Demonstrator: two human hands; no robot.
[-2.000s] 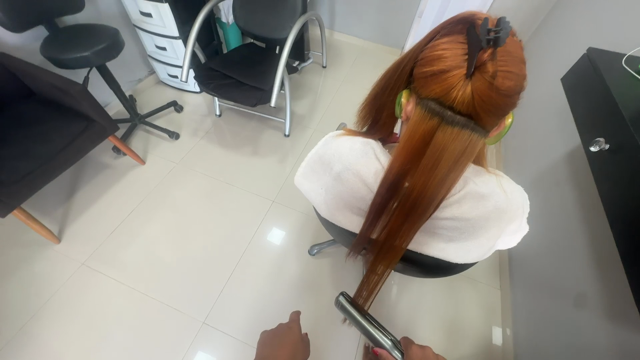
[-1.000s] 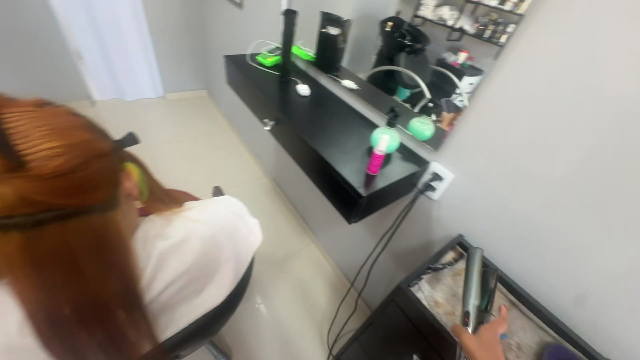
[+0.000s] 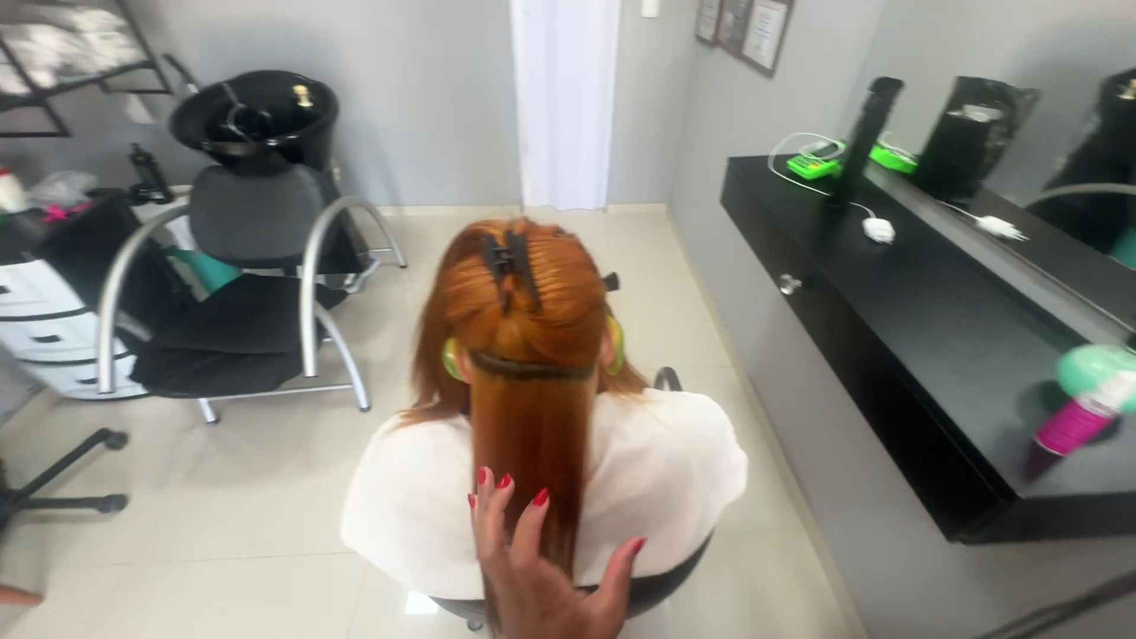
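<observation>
My left hand (image 3: 541,572) is at the bottom centre, its back toward me, red-nailed fingers spread and thumb out to the right. It is over the lower part of a long, straight section of red hair (image 3: 532,426); whether the fingertips touch it I cannot tell. The hair hangs down the back of a seated person with a white towel (image 3: 657,479) around the shoulders. Black hair clips (image 3: 508,257) hold the upper hair on the crown. Green-yellow covers (image 3: 616,344) sit over the ears. My right hand is out of view.
At right, a black wall shelf (image 3: 887,355) carries a pink bottle (image 3: 1074,426), a green charging device (image 3: 813,165) and a white plug. A black armchair (image 3: 257,213), a wash basin (image 3: 257,115) and a drawer unit (image 3: 53,337) stand at left.
The view has swung back from the trolley to the person's head. The flat iron, held at the hair ends and later over the trolley, is out of view. My left hand has come up to the hair.
</observation>
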